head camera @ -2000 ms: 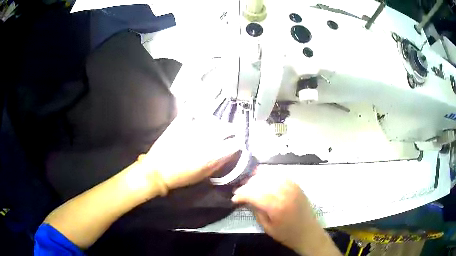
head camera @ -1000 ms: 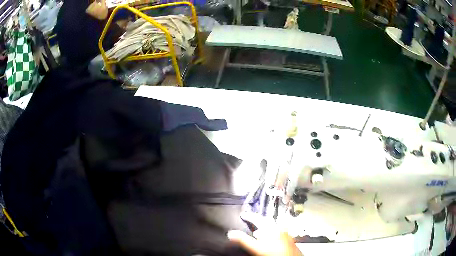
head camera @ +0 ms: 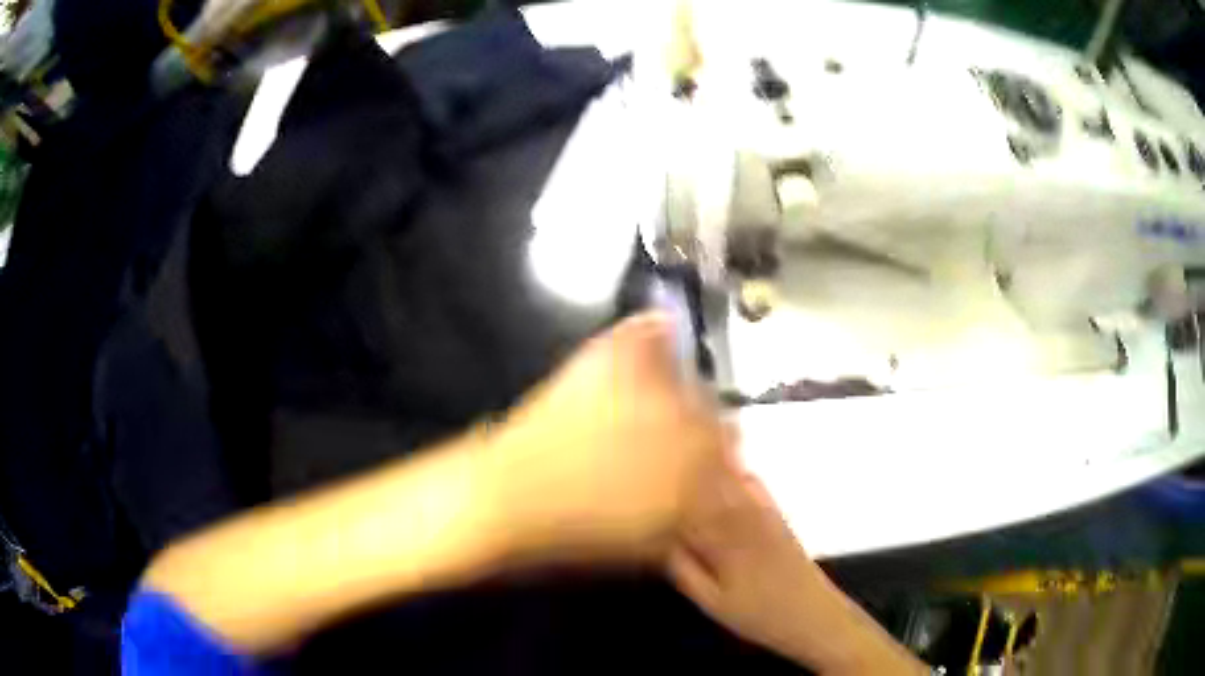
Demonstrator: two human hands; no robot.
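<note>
A large dark garment [head camera: 383, 304] covers the left side and reaches the sewing machine's needle area. A small blue-navy piece of fabric [head camera: 677, 310] shows just above my fingers, below the needle area [head camera: 681, 251]. My left hand [head camera: 595, 449] is blurred, its fingertips closed on the edge of this piece. My right hand [head camera: 740, 541] is below and to the right of it, overlapping it; its fingertips are partly hidden, so its hold cannot be told. The white machine head [head camera: 899, 225] stands to the right of the needle.
The white table edge [head camera: 951, 508] curves across the lower right. A cream-coloured knob [head camera: 755, 300] sits near the needle. A white strip [head camera: 268, 116] shows at the upper left among the dark cloth. Yellow-edged items [head camera: 1057, 581] are below the table.
The view has tilted back down from the aisle and trolley. My left hand is back in view at the needle area. The white curved band seen two seconds ago no longer shows beneath my hands.
</note>
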